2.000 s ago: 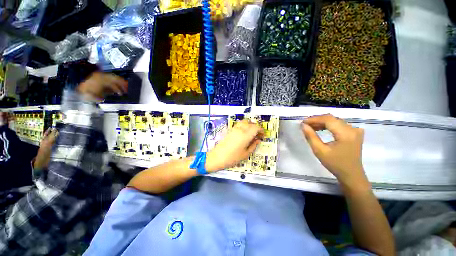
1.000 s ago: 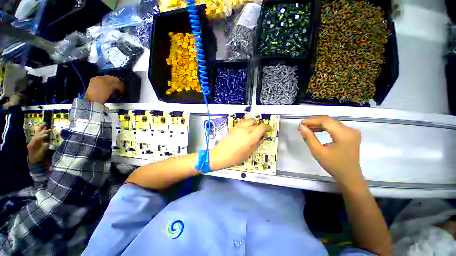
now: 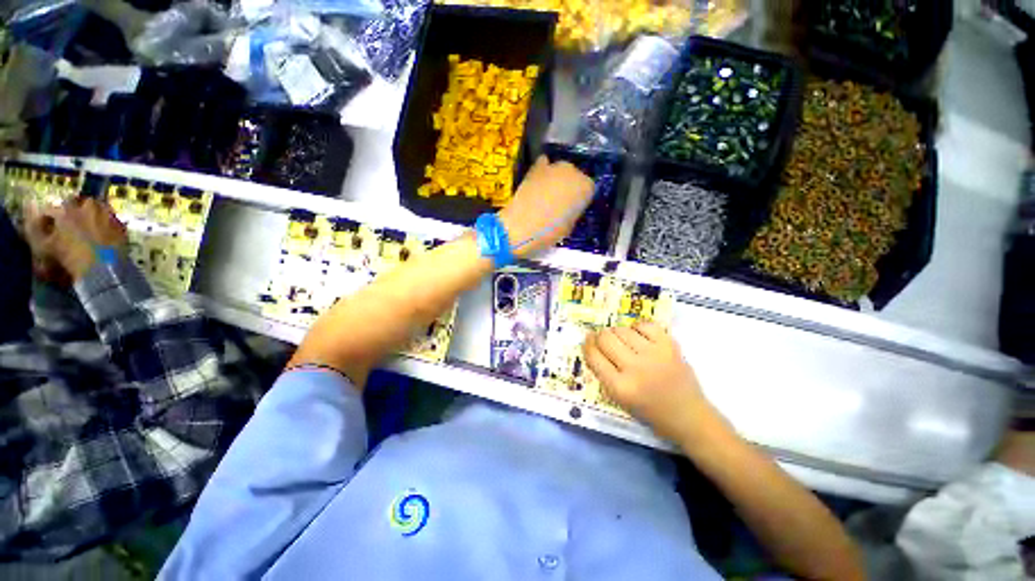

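Note:
My left hand (image 3: 549,202), with a blue strap (image 3: 493,240) on the wrist, is over the small bin of dark blue components (image 3: 600,207). Its fingertips are hidden, so I cannot tell whether it holds anything. My right hand (image 3: 644,371) is on the circuit board panel (image 3: 573,361), fingers bent down over its right part; what is under the fingertips is hidden. The panel lies on the rail and has yellow and dark parts along its far edge. A phone-like item (image 3: 521,326) lies just left of the panel.
Bins of yellow blocks (image 3: 481,131), grey components (image 3: 681,225), green-black cylinders (image 3: 724,117) and copper-brown rings (image 3: 846,187) stand beyond the rail (image 3: 840,386). Another panel (image 3: 324,270) lies left, partly under my left forearm. A person in a checked sleeve (image 3: 153,352) works at far left.
My left hand has moved from the panel to the dark blue bin. My right hand has moved left onto the panel. The view has shifted and tilted. The neighbour's hands are farther left.

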